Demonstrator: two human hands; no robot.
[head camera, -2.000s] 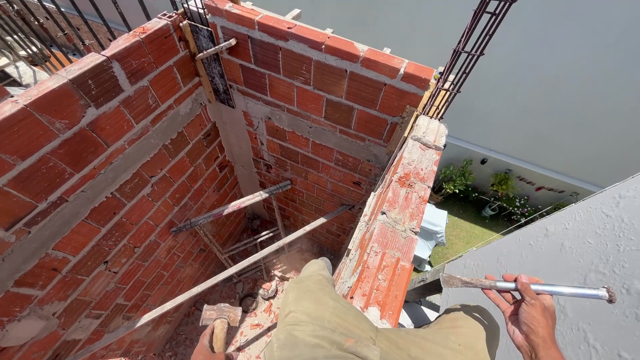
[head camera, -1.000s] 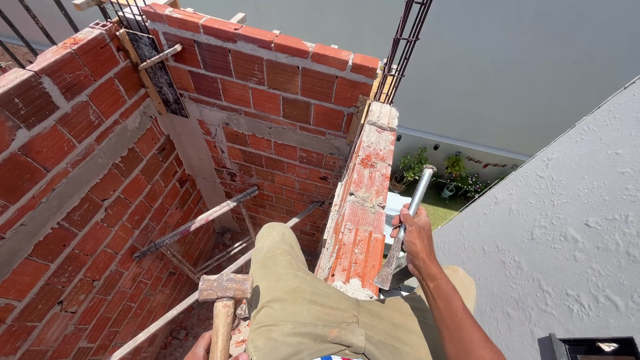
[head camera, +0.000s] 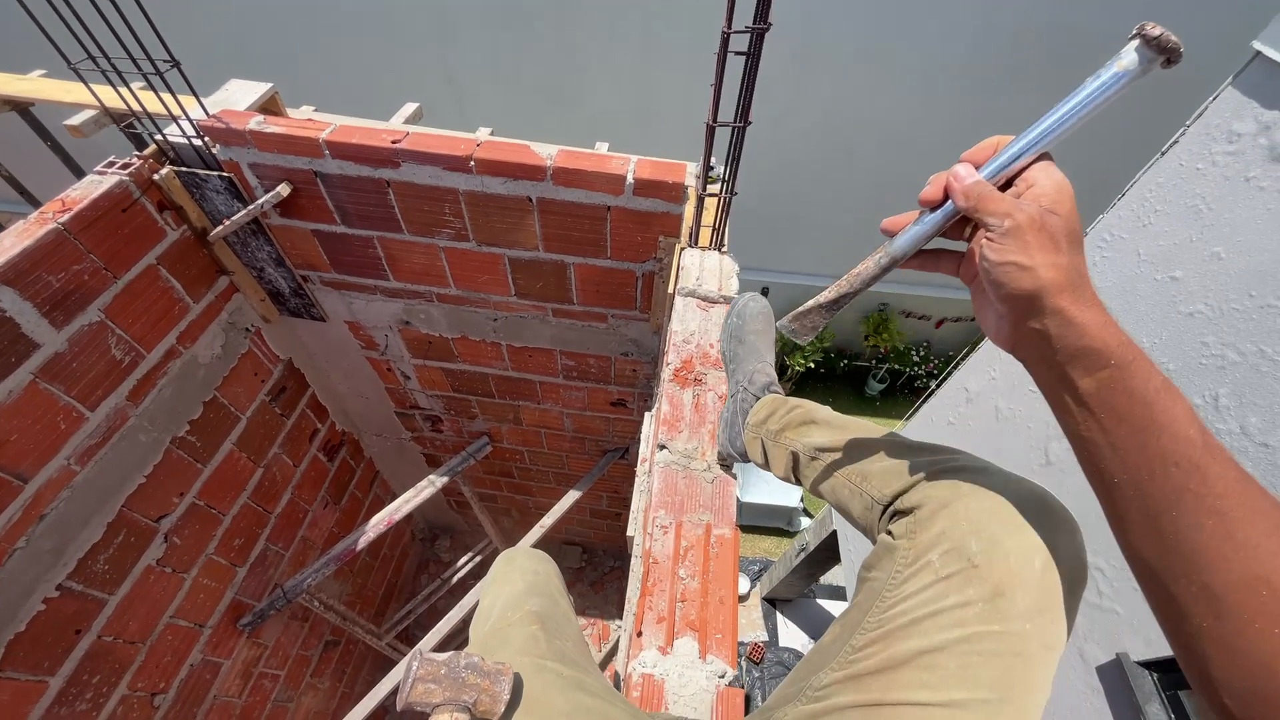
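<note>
My right hand (head camera: 1010, 230) grips a steel cold chisel (head camera: 1040, 135) around its shaft, raised at the upper right. The chisel slants, with its flat blade at the lower left near my boot (head camera: 752, 365) and its mushroomed struck end at the upper right. A club hammer's rusty head (head camera: 457, 684) shows at the bottom edge, beside my left knee; my left hand is out of view below. Between my legs runs the top of a hollow clay brick wall (head camera: 690, 530), with broken, ribbed bricks and mortar on it.
A deep brick shaft with wooden props (head camera: 370, 535) lies left of the wall. Upright rebar (head camera: 735, 120) rises at the wall's far end, more rebar (head camera: 130, 75) at the upper left. A textured grey wall (head camera: 1200, 290) slopes on the right, above a drop to a garden (head camera: 880, 350).
My right hand has raised the chisel, its struck end now far to the upper right. A boot has come into view beside the wall top. My left hand has left the view. The view has shifted.
</note>
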